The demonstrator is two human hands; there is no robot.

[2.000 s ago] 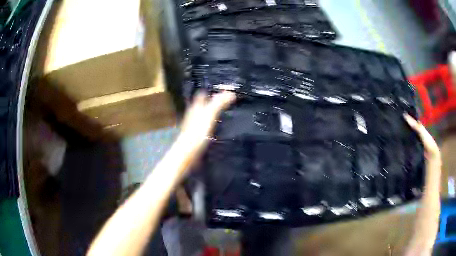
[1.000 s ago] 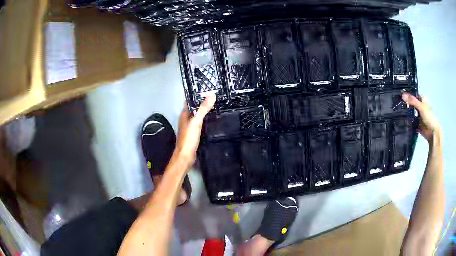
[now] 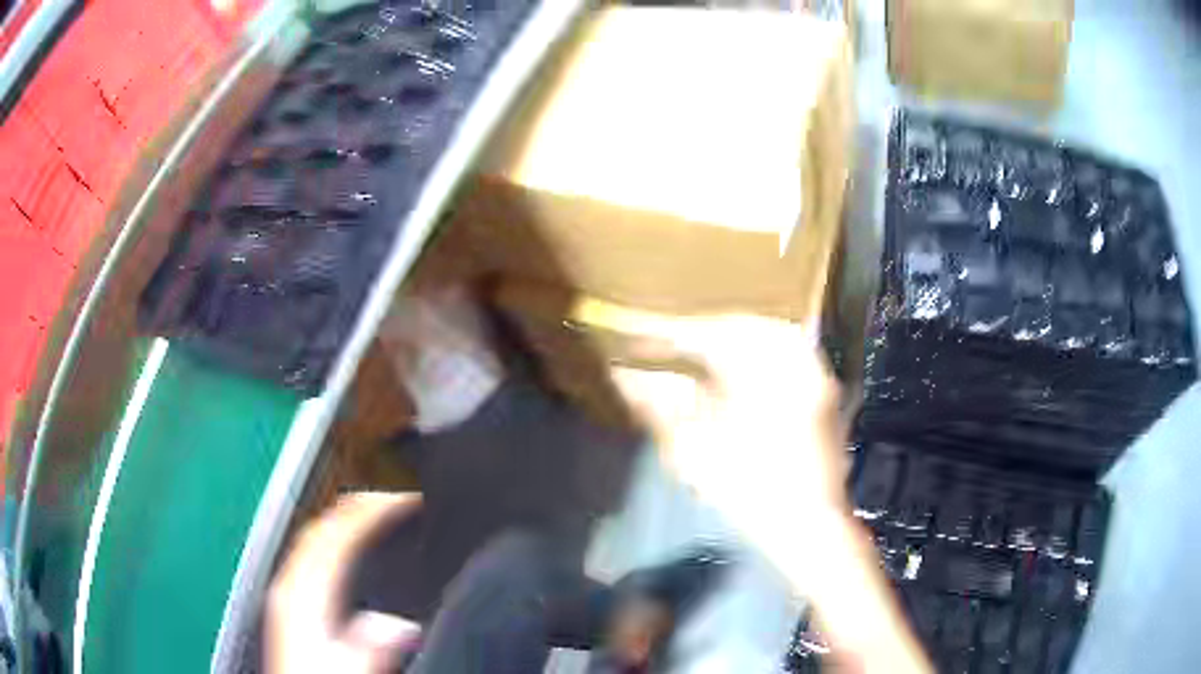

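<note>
My right hand (image 3: 738, 395) is blurred in front of the lower side of a brown cardboard carton (image 3: 659, 244); whether it holds anything is unclear. My left hand (image 3: 343, 612) is at the bottom left by the bench edge, very blurred, and its grip cannot be read. Dark grey material (image 3: 507, 461), perhaps a sheet or bag, lies between the hands. A pale, whitish item (image 3: 448, 369) shows just above it. Neither hand is on a black tray.
Black trays (image 3: 290, 198) lie on the green bench (image 3: 198, 514) at left, behind a pale rail (image 3: 435, 198). Tall black tray stacks (image 3: 1027, 290) stand on the floor at right, with another carton (image 3: 981, 46) beyond. A red surface (image 3: 79, 198) is at far left.
The view has swung left toward the bench. Both hands have let go of the black tray held earlier. The right hand is now by the carton and the left hand is low at left.
</note>
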